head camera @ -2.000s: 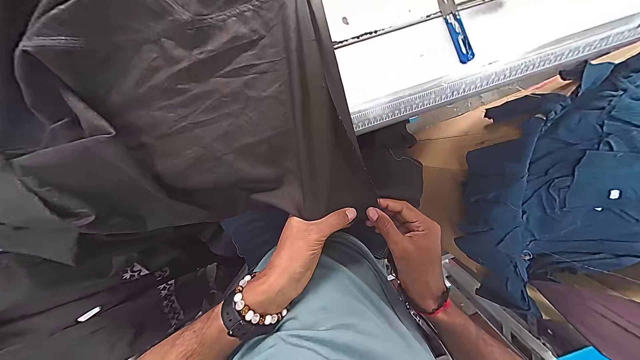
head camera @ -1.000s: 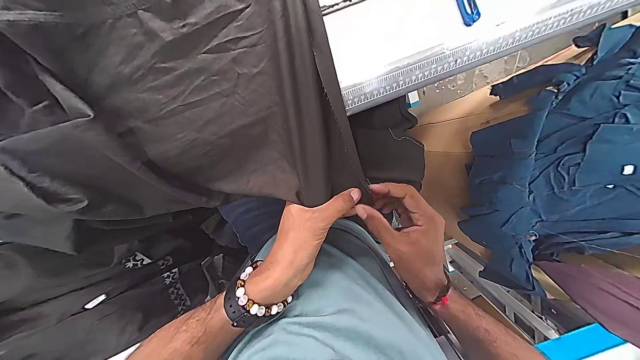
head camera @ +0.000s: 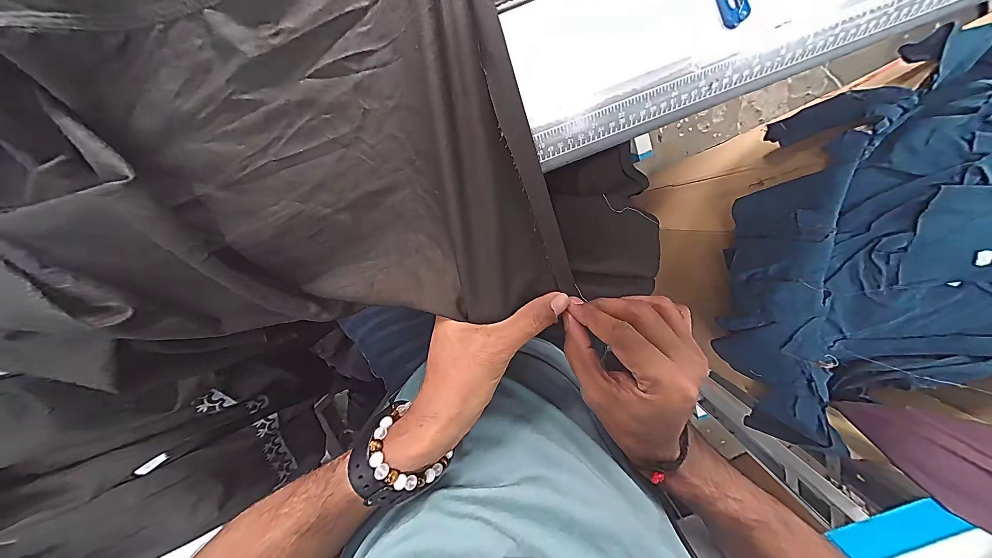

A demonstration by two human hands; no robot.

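A large piece of dark grey-brown cloth [head camera: 333, 170] spreads over the left and middle of the head view, with a narrow strip with a stitched edge along its right side. My left hand [head camera: 473, 372], wearing a bead bracelet and a black strap, grips the cloth's lower right corner, thumb on top and fingers hidden beneath. Touching that thumb, my right hand [head camera: 639, 368] pinches at the same corner with thumb and forefinger; a fine thread shows just above the fingertips.
A white table with a ruler scale [head camera: 643, 108] along its edge is at upper right, bearing a blue-handled tool [head camera: 732, 12]. Navy cloth pieces [head camera: 876, 225] lie on brown board at the right. Black patterned fabric [head camera: 256, 434] sits at lower left, and a metal frame [head camera: 783, 449] at lower right.
My right hand's fingers have shifted at the cloth corner, with the fingertips drawn together more closely. My left hand keeps its hold on the corner.
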